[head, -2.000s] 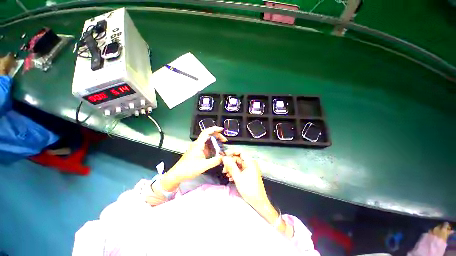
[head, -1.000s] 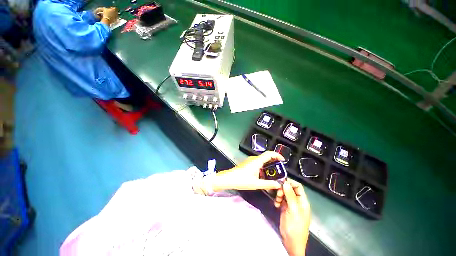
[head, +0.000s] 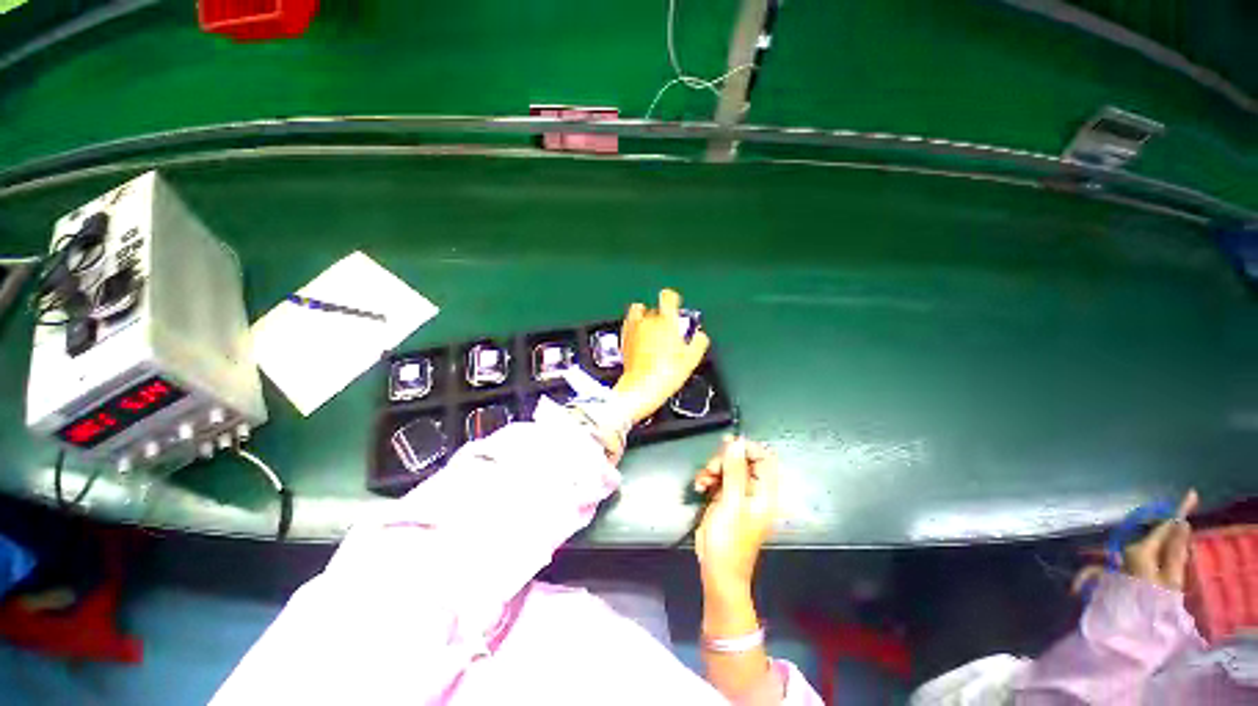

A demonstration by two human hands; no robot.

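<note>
The black ten-pocket tray [head: 381,452] lies on the bench. My left hand [head: 660,356] reaches over its right part, fingertips at the far right pocket, holding a dark smartwatch unit [head: 691,324] that is mostly hidden. Units with lit white screens, such as this one [head: 413,377], sit in the back row. Front-row units, such as this one [head: 420,444], are dark; my left arm covers part of that row. My right hand [head: 738,503] is just right of the tray's front, fingers bent together; whether they hold a small thing I cannot tell.
A white power supply [head: 166,310] with red digits stands at the left, cables on top. A paper sheet [head: 324,361] with a dark pen [head: 338,308] lies behind the tray's left end. Another person's hand [head: 1162,555] is at the right, beside a red basket [head: 1228,579].
My view has swung right. My left hand has carried the unit from in front of the tray to its far right pocket. My right hand has parted from it.
</note>
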